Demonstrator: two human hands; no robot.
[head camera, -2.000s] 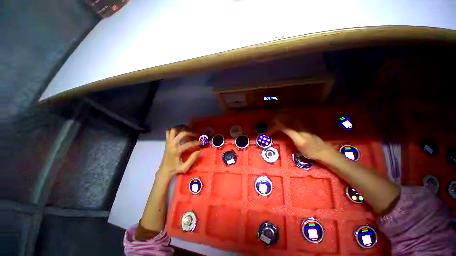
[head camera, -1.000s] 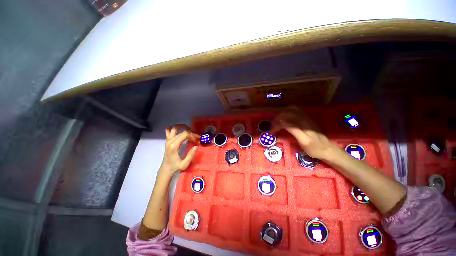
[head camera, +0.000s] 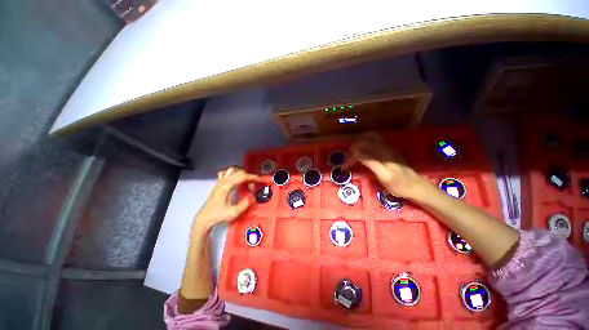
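My left hand (head camera: 224, 201) is at the red tray's upper left, thumb and fingers apart, fingertips beside a black watch unit with a pale patch (head camera: 263, 193); touch is unclear. My right hand (head camera: 387, 173) reaches in from the right, its fingertips at a dark-faced watch (head camera: 341, 175); whether they grip it is unclear. Two more dark-faced watches (head camera: 281, 177) (head camera: 312, 178) lie between the hands. A silver round part (head camera: 349, 193) and another black unit (head camera: 296, 198) lie below them. Lit watches (head camera: 341, 233) (head camera: 405, 289) sit in the red tray (head camera: 294, 233).
A tan-fronted meter (head camera: 352, 119) with glowing digits and green lights stands behind the tray. A white shelf with a tan edge (head camera: 258, 74) overhangs the back. A second red tray (head camera: 539, 216) is at right. A thin stick (head camera: 510, 193) lies between the trays.
The lit icon screen at my left fingertips is gone; a black unit with a pale patch shows there. The watch at my right fingertips has gone from lit icons to dark. Green lights show on the meter.
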